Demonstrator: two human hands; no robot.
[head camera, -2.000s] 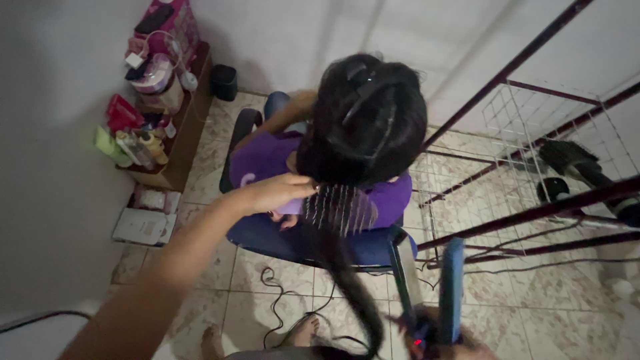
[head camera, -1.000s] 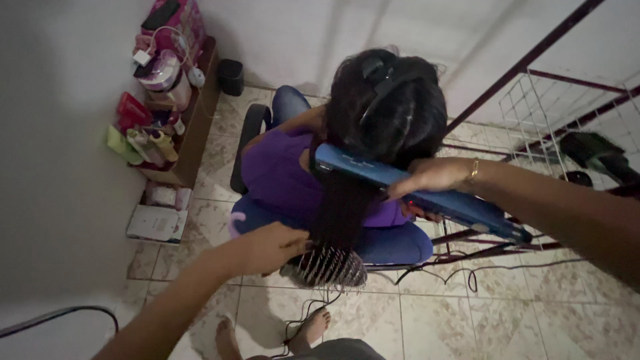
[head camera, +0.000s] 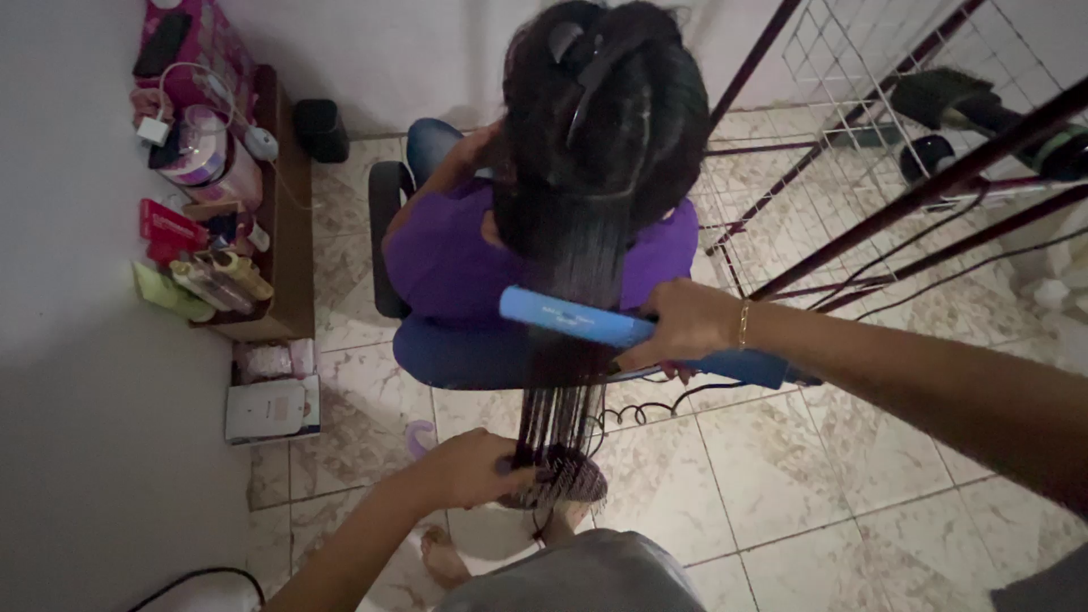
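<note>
My right hand (head camera: 684, 323) grips a blue hair straightener (head camera: 574, 319), which lies across a straight section of dark hair (head camera: 582, 246) behind a seated person in a purple top (head camera: 446, 246). Lower down, my left hand (head camera: 472, 467) holds a hairbrush (head camera: 561, 480), its bristles in the ends of that section. The rest of the person's hair is pinned up with a dark hair clip (head camera: 586, 76). Whether the straightener's plates are fully closed on the hair cannot be told. The brush's handle is mostly hidden by my hand.
A blue chair (head camera: 459, 353) supports the person. At left, a wooden shelf unit (head camera: 293, 221) holds bottles and boxes; a white box (head camera: 272, 410) lies below. At right stands a dark metal rack (head camera: 850, 238) with wire grids and a dark brush-like tool (head camera: 952, 102). A coiled cord (head camera: 633, 414) hangs near the chair.
The straightener, low at the right two seconds ago, came up to the hair near the person's neck and now sits further down the section. My left hand and the brush have moved down towards the hair ends.
</note>
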